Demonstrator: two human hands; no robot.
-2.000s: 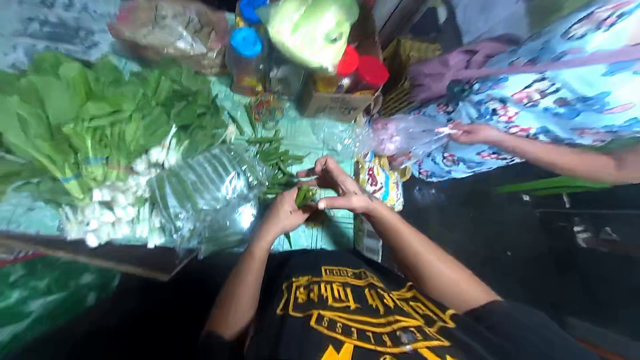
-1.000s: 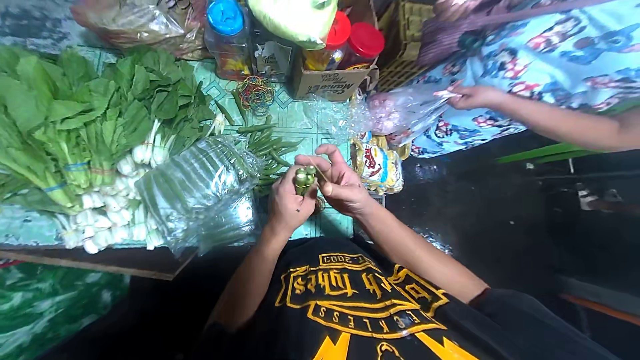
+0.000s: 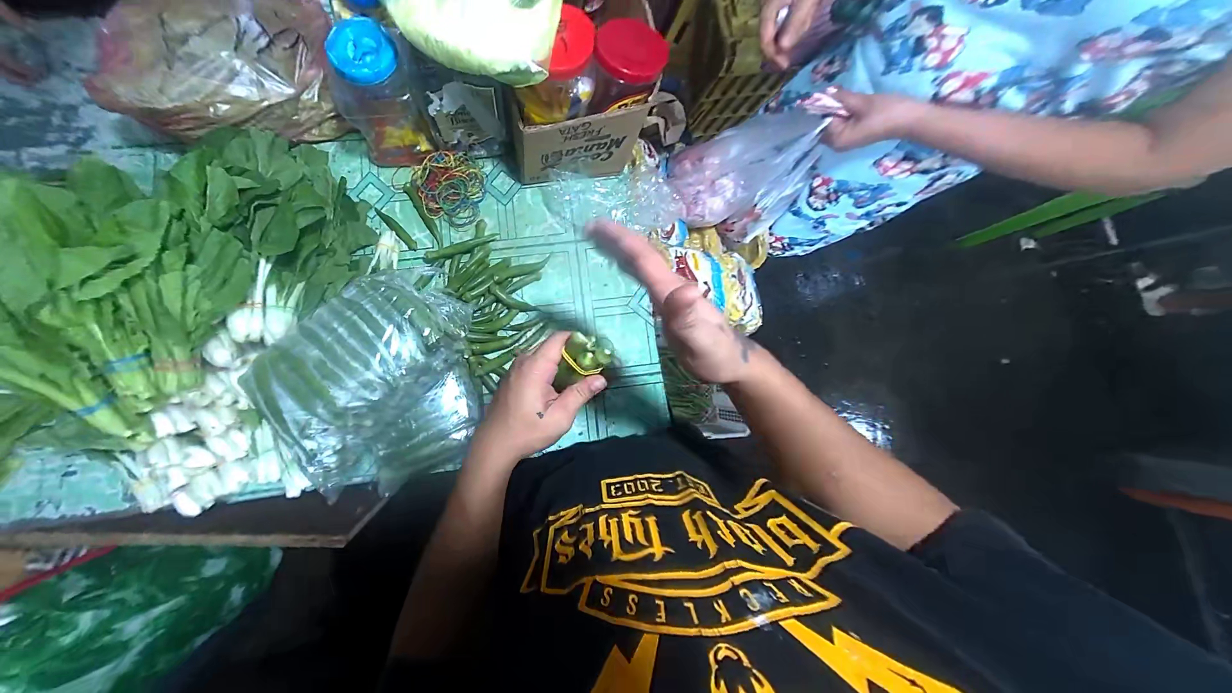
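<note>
My left hand [image 3: 539, 395] holds a small bundle of green pods [image 3: 585, 354], stem ends up, with a yellow rubber band around it. To its right, my right hand [image 3: 698, 322] is raised with its fingers spread, slightly blurred and holding nothing. Loose green pods [image 3: 486, 289] lie on the green patterned table cover [image 3: 616, 313] just beyond my left hand. Behind them sits a pile of coloured rubber bands [image 3: 448, 188]. Left of my left hand is a clear plastic bag of long green vegetables [image 3: 356, 366].
Leafy greens [image 3: 164, 250] and white bulbs [image 3: 207, 438] cover the left side. Lidded jars [image 3: 364, 82] and a cardboard box [image 3: 577, 144] stand at the back. At the right, another person's hand [image 3: 866, 117] holds a plastic bag [image 3: 746, 178] near packaged goods [image 3: 717, 284].
Both hands were together at the bundle; my right hand has now come off it, away to the right. A yellow band now shows around the bundle, which stays in my left hand.
</note>
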